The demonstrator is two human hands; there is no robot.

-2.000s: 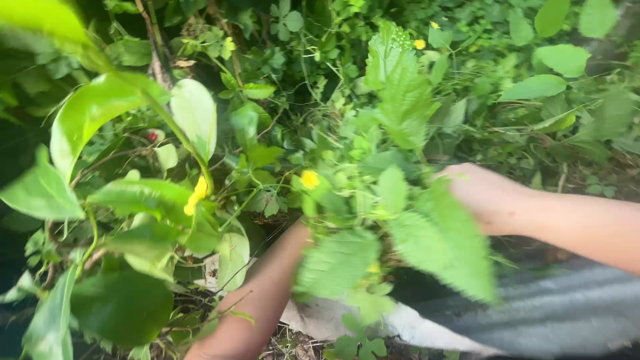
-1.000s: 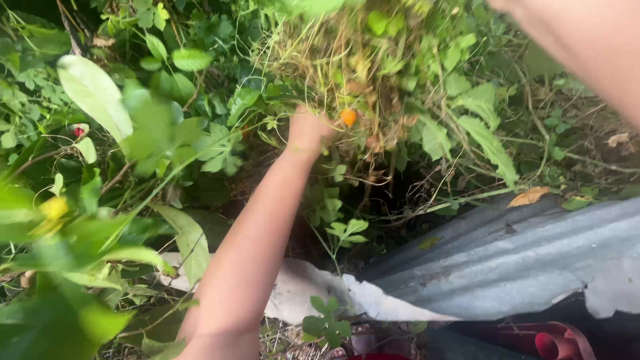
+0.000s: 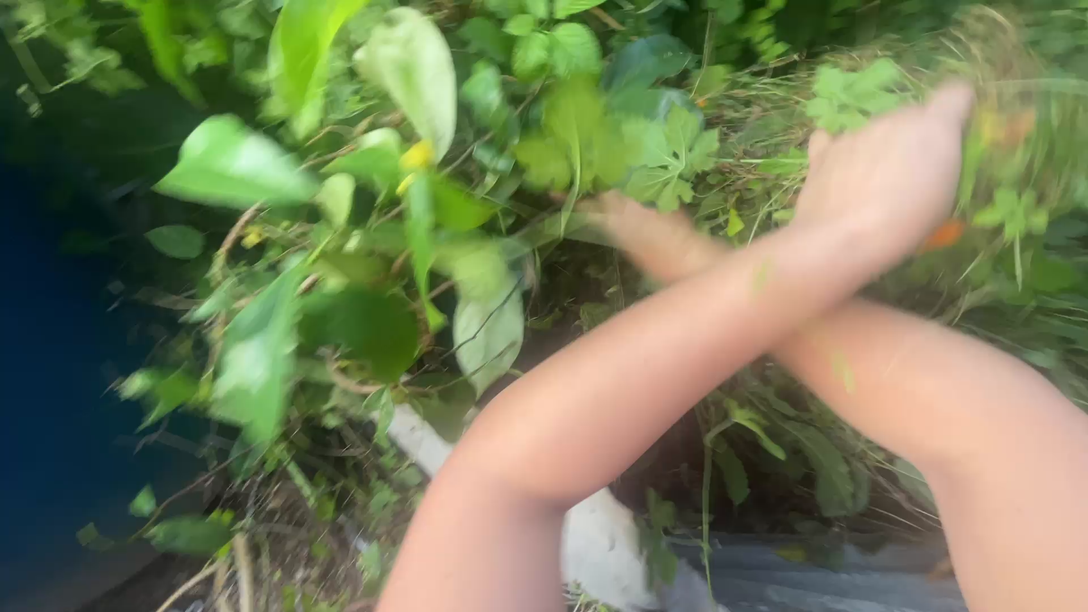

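Note:
My forearms cross, the left one over the right. My left hand (image 3: pixel 892 170) reaches to the upper right against a clump of tangled green and dry vines (image 3: pixel 999 76); its fingers are mostly hidden, so its grip is unclear. My right hand (image 3: pixel 659 234) points to the upper left, low among lobed vine leaves (image 3: pixel 671 157). It is blurred and partly behind the left forearm, and whether it holds a stem cannot be told. Orange spots, perhaps fruit or flowers (image 3: pixel 943 234), show beside my left wrist.
A broad-leaved plant (image 3: pixel 242 166) with yellow blossoms (image 3: pixel 416 157) stands close at the left. Below my arms lie a pale, whitish edge piece (image 3: pixel 603 544) and a grey corrugated sheet (image 3: pixel 790 578). A dark blue surface (image 3: pixel 59 382) fills the left side.
My left hand has moved to the right with the tangled clump beside it. My right arm has swung left, under the left one, so that they cross. The view has turned left.

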